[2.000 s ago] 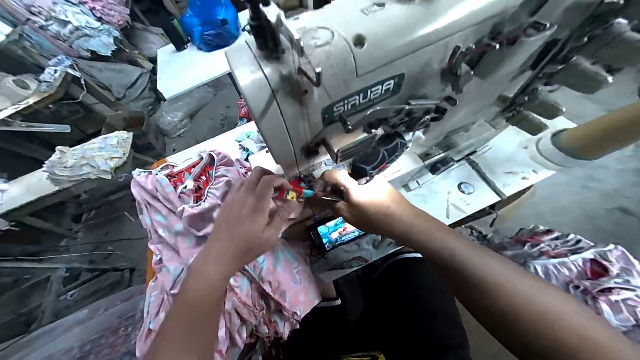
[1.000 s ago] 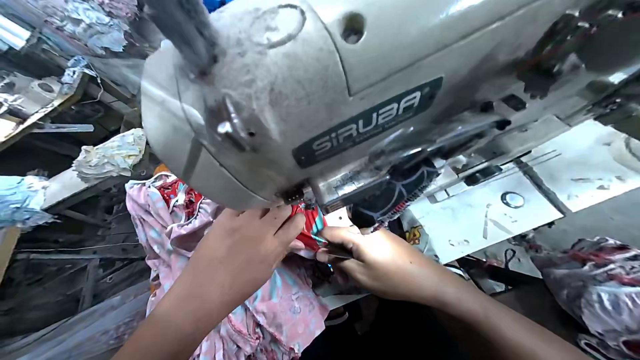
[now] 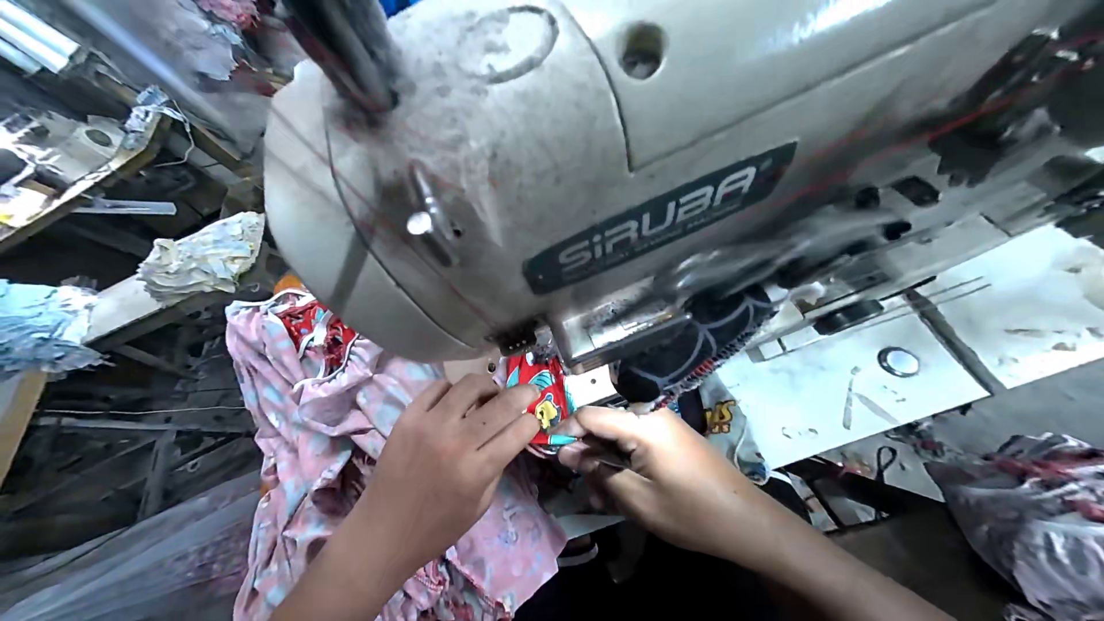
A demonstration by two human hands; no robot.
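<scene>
A Siruba sewing machine [image 3: 483, 172] fills the upper middle of the head view. Under its needle area lies red printed fabric [image 3: 545, 401] with yellow and teal figures. My left hand [image 3: 461, 448] rests on this fabric, its fingers pressing the left side. The fabric's right edge is pinched in my right hand [image 3: 647, 466], which also has a dark, slim object in it, mostly hidden by the fingers. Pink printed fabric [image 3: 302, 457] with red parts hangs in folds beneath and left of my left hand. The needle tip cannot be made out.
Dark fabric with a pale web pattern [image 3: 707, 345] lies beside the presser area. The white machine table [image 3: 828, 388] extends right. A plastic-wrapped garment bundle [image 3: 1026, 517] sits at lower right. Cream cloth pieces [image 3: 203, 259] and light blue cloth pieces [image 3: 43, 319] lie at left.
The view has come much closer to the machine. Both hands remain at the red fabric by the needle area. The lit phone seen below the hands two seconds ago is out of sight.
</scene>
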